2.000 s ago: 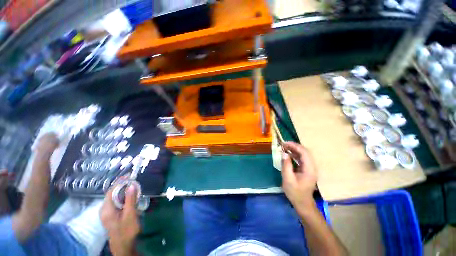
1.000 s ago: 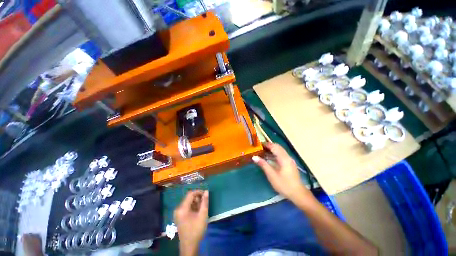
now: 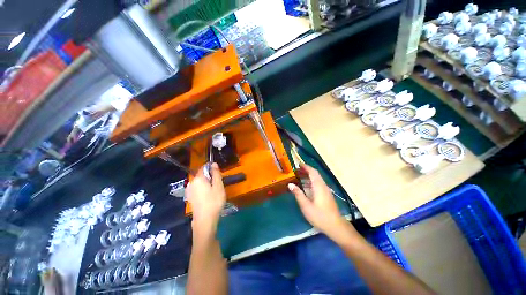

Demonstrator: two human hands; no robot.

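Note:
The orange press (image 3: 258, 151) stands on the green bench in front of me, its upper plates raised on steel posts. A ring assembly sits with its pale lobed head (image 3: 218, 140) on the black fixture (image 3: 229, 157). My left hand (image 3: 206, 195) holds the ring end between thumb and fingers, in front of the fixture; the fingers hide most of the ring. A short black bar (image 3: 234, 179) lies beside the fingertips. My right hand (image 3: 318, 201) rests at the right side of the base, thumb and fingers apart, with nothing visible held.
Rows of ring parts (image 3: 118, 257) lie on the black mat at left, beside loose white heads (image 3: 81, 222). Cardboard (image 3: 337, 167) at right holds rows of assemblies (image 3: 404, 133). Stacked layers (image 3: 481, 55) stand further right. A blue crate (image 3: 490, 230) is beside my knee. Another person's fingers (image 3: 53, 282) show lower left.
The ring assembly, in my left hand earlier, now sits at the fixture. My left hand has moved up from the bench edge onto its ring. My right hand stays beside the base. The view has turned.

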